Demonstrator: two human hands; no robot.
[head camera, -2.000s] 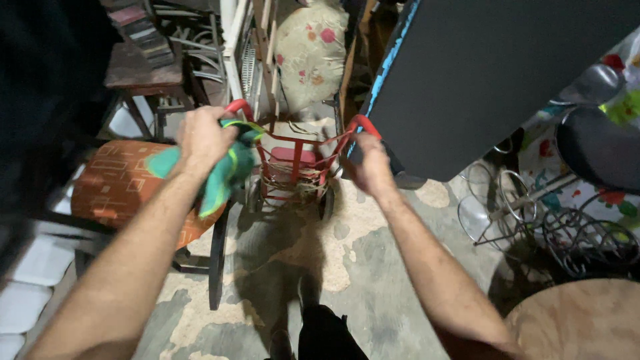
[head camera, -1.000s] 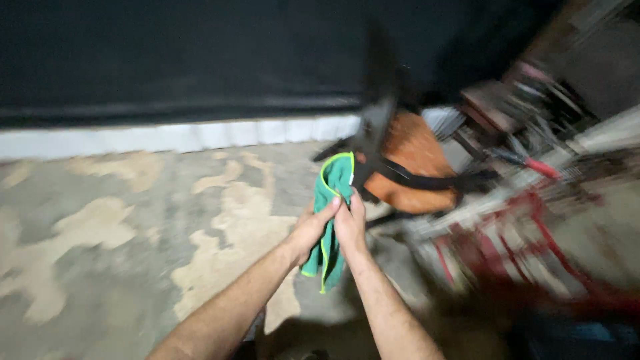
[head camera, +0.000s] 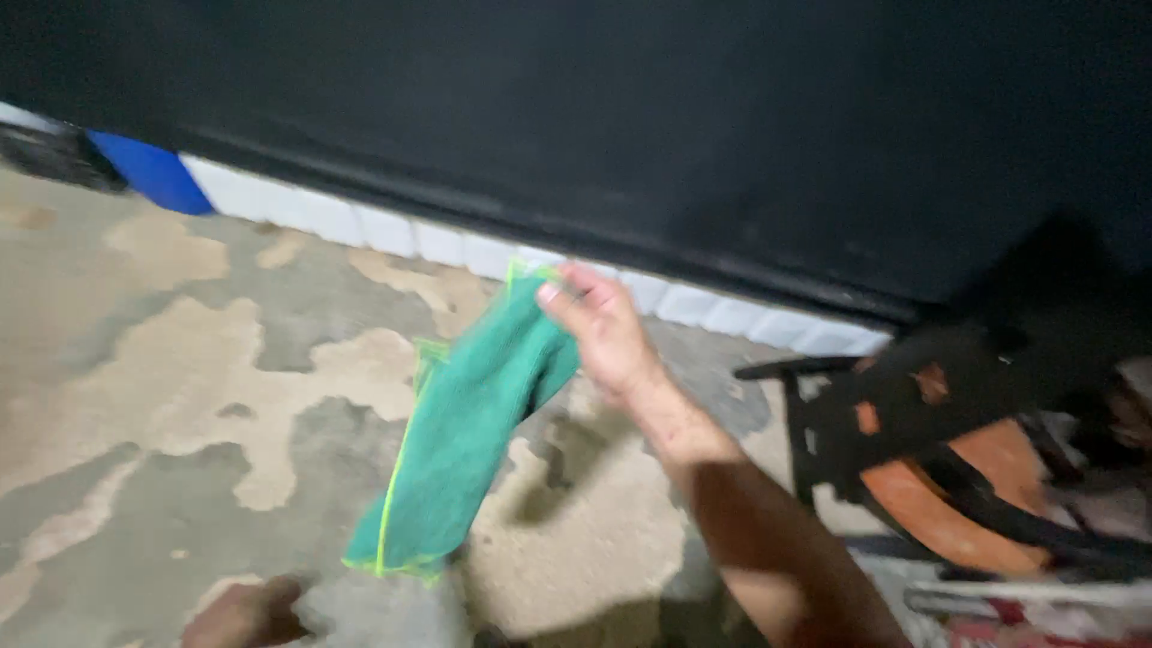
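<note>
A green cloth with yellow-green edging (head camera: 477, 405) hangs from my right hand (head camera: 607, 337), whose thumb and fingers pinch its upper end. The cloth drapes down and to the left over the floor. Low at the left, my left hand (head camera: 243, 616) shows blurred at the frame's bottom edge, a little apart from the cloth's lower end; its fingers are too blurred to make out.
A large black surface (head camera: 576, 117) spans the top, with a row of white blocks (head camera: 387, 229) along its lower edge and a blue object (head camera: 157, 171) at the left. A dark chair with an orange seat (head camera: 936, 517) stands at the right. The floor (head camera: 189, 387) is patchy concrete.
Two seconds ago both hands were at the red handles of a hand cart, the cloth in the left. One second ago both hands held the cloth; now the left is apart from it. The view has swung.
</note>
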